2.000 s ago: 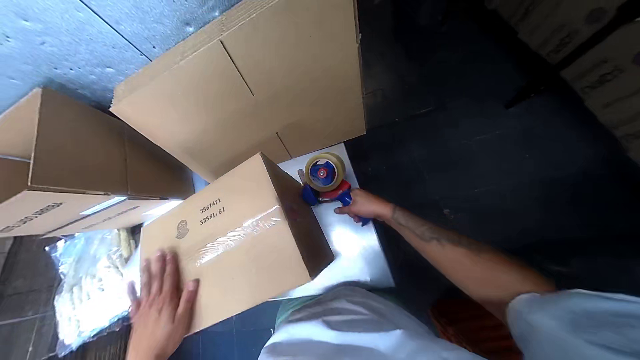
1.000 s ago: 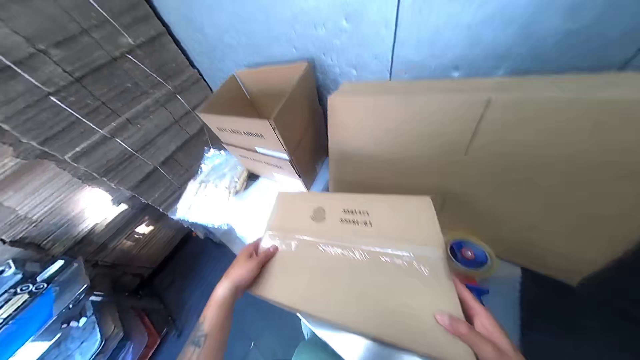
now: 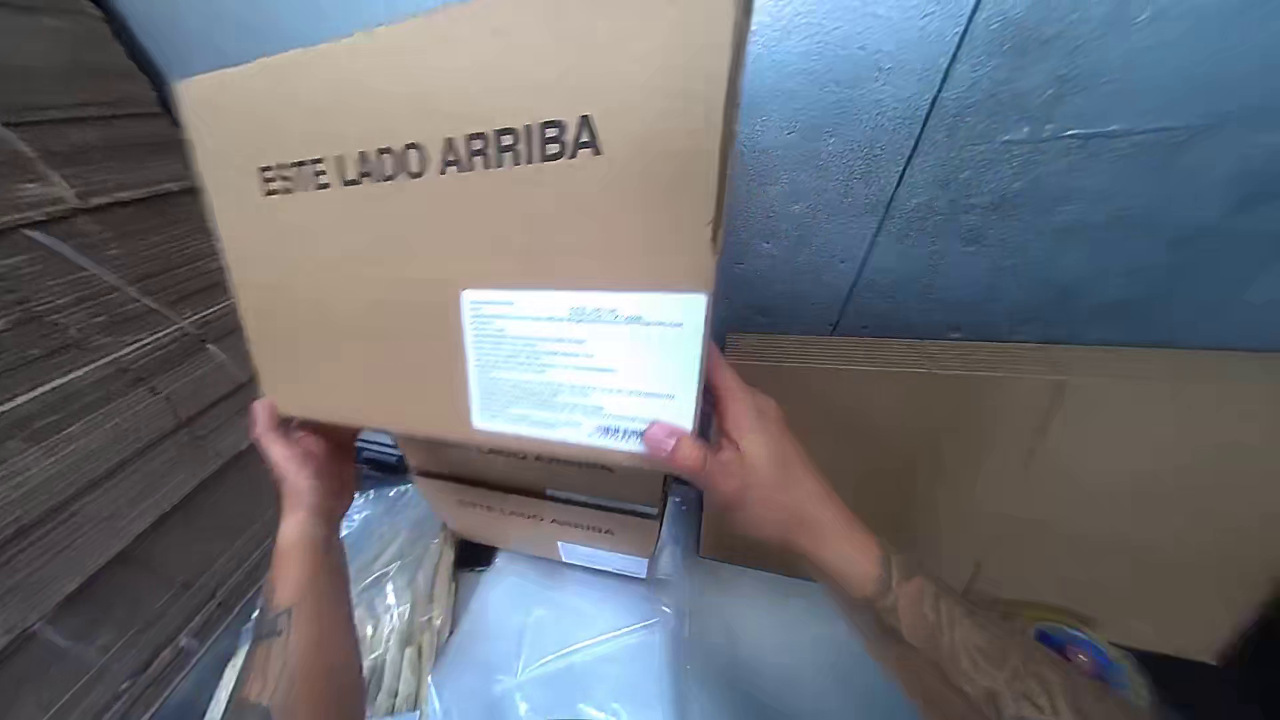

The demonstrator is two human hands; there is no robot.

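Observation:
A cardboard box (image 3: 400, 240) is held up between my two hands, its printed side with a white label (image 3: 585, 365) facing me. My left hand (image 3: 305, 455) supports its lower left corner, the fingers partly hidden beneath it. At the lower right corner is my right hand (image 3: 750, 450), with the thumb over the label's edge. Behind and below the held box, other cardboard boxes (image 3: 540, 515) with printing stand on the table.
Flattened cardboard sheets (image 3: 960, 470) lean against the blue wall (image 3: 1040, 180). A tape dispenser (image 3: 1085, 655) lies at lower right. Clear plastic bags (image 3: 395, 590) with pale contents lie beside the white table surface (image 3: 790, 640). Stacked cardboard (image 3: 110, 400) rises at left.
Both hands have lifted the box from low over the table to high in front of me, and its labelled side now faces me. The view has swung left since the first frame.

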